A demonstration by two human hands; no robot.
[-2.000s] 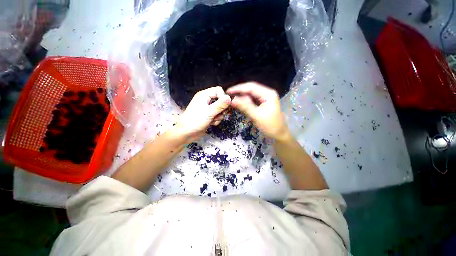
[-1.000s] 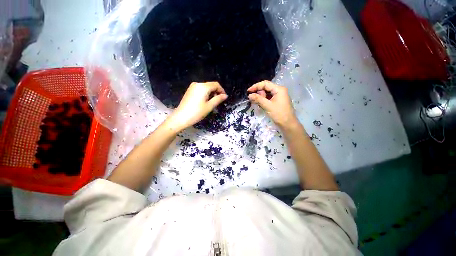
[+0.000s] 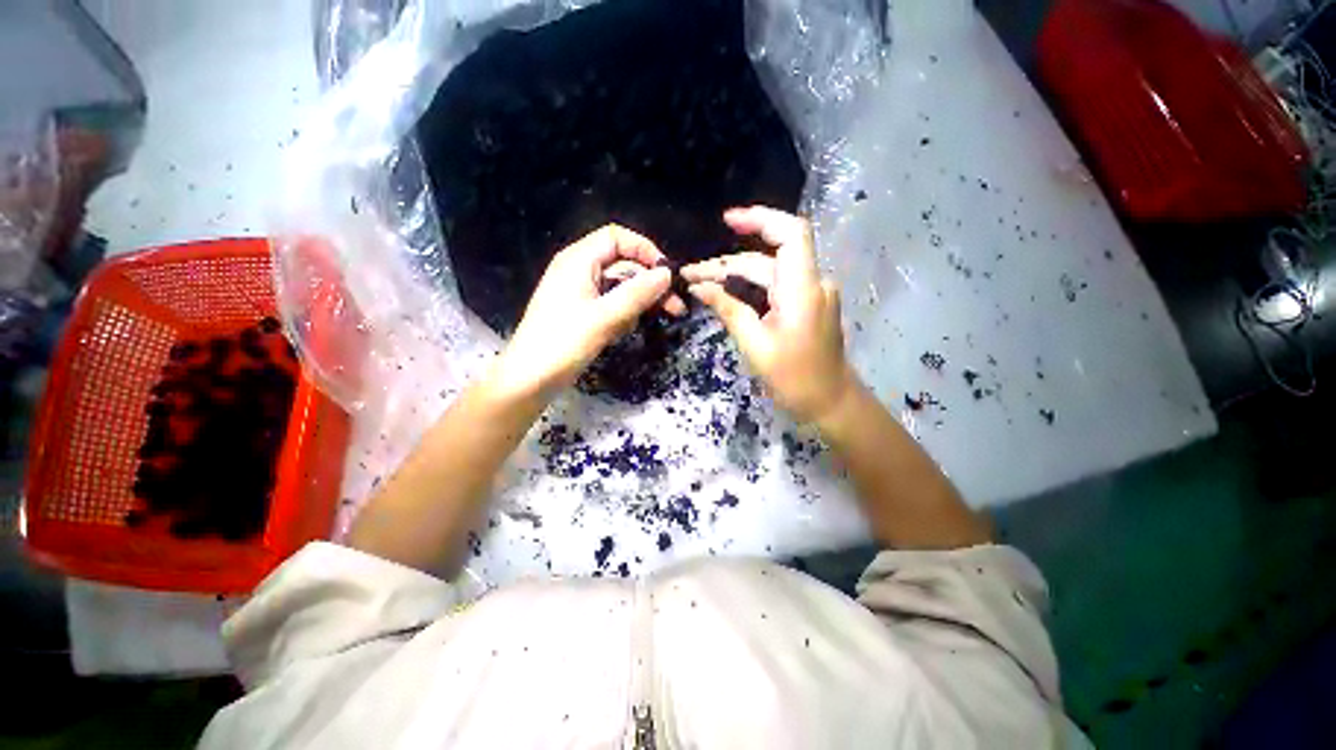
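My left hand (image 3: 586,303) and my right hand (image 3: 780,311) meet fingertip to fingertip over the near edge of a large heap of black pieces (image 3: 601,132). A small black piece (image 3: 674,270) shows at my left fingertips. My right thumb and index finger are pinched close against it; fingers hide whether they hold part of it. The heap lies in an open clear plastic bag (image 3: 352,191). Black flecks (image 3: 623,454) are scattered on the white surface below my hands.
An orange-red perforated basket (image 3: 301,491) with a pile of black pieces (image 3: 220,432) stands at the left, touched by the bag's edge. A darker red basket (image 3: 1172,117) and a pale cable (image 3: 1282,308) are at the right. The white sheet (image 3: 1011,293) carries more flecks.
My hands were together, then apart one second ago with my right hand further right. Now their fingertips are together again at a small black piece. The view has also shifted a little.
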